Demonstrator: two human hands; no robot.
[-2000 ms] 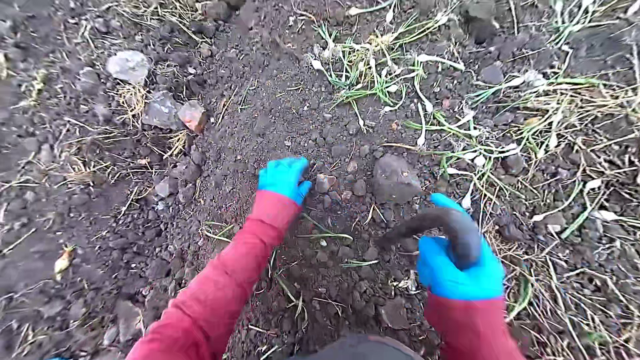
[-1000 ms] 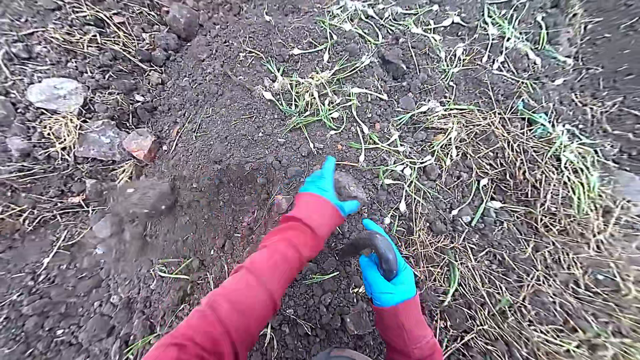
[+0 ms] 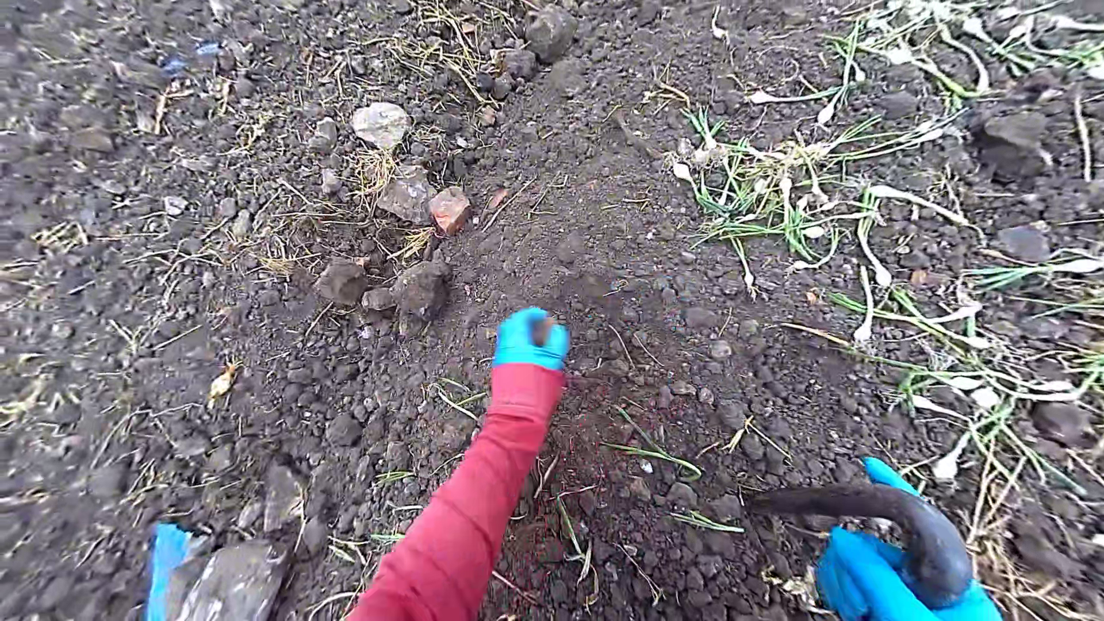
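Note:
My left hand point(image 3: 531, 341), in a blue glove below a red sleeve, is over the dark soil point(image 3: 604, 259) at the centre, its fingers curled round a small brown clod point(image 3: 542, 331). At the lower right my right hand point(image 3: 888, 569), gloved in the same blue, grips a dark curved tool point(image 3: 936, 552), perhaps a horn-shaped planting tool, whose tip points left over the soil. Between the hands lie thin green shoots point(image 3: 660, 453). Uprooted onion seedlings point(image 3: 776, 194) with pale bulbs are spread in a loose pile at the upper right.
To the upper left lie a pale stone point(image 3: 380, 125), a grey stone point(image 3: 407, 195) and a reddish stone point(image 3: 449, 210). Dark clods point(image 3: 421, 290) sit below them. A flat grey stone point(image 3: 233, 582) beside a blue scrap point(image 3: 166, 569) lies at the lower left. Dry straw point(image 3: 1018, 561) covers ground at the right.
A second ago my left hand was by a large clod near my right hand; now it is farther left, apart from it. My right hand keeps the curved tool. The view has shifted.

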